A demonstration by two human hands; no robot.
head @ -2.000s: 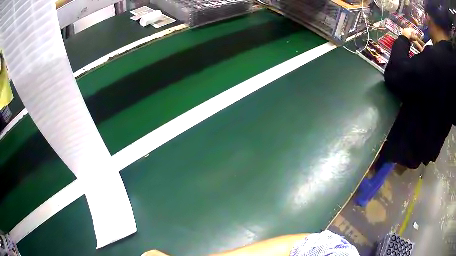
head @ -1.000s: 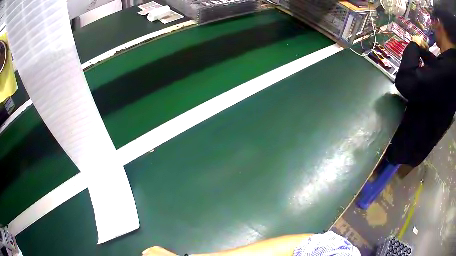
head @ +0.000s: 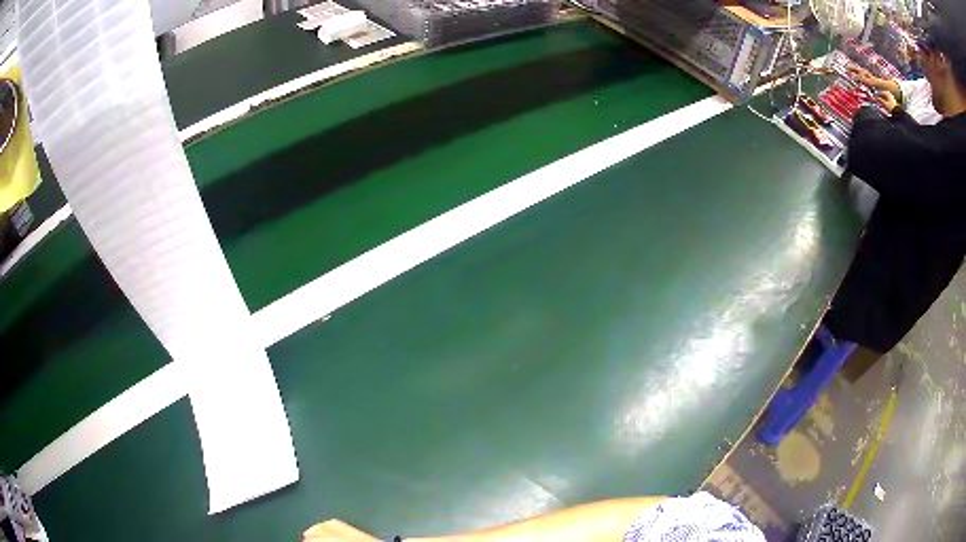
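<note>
A long white label sheet [head: 138,201] with faint rows hangs from the top left edge of the view. Its lower end rests on the dark green bench [head: 508,349], crossing the white strip. My right forearm reaches in from the bottom right with a pale patterned sleeve. My right hand [head: 334,531] is cut off by the bottom edge, below and right of the sheet's end, so its fingers and anything in them are hidden. My left hand is out of the picture.
A green conveyor belt [head: 424,138] runs behind the white strip [head: 477,201]. Clear trays [head: 471,19] stand at the back. A person in black [head: 911,212] works at right near red parts [head: 844,102]. A yellow item [head: 15,159] is at left.
The view has shifted slightly, and the sheet and bench appear a little further right. The person at right has moved their arms, and another person's pale sleeve now shows beyond. My right arm has barely moved.
</note>
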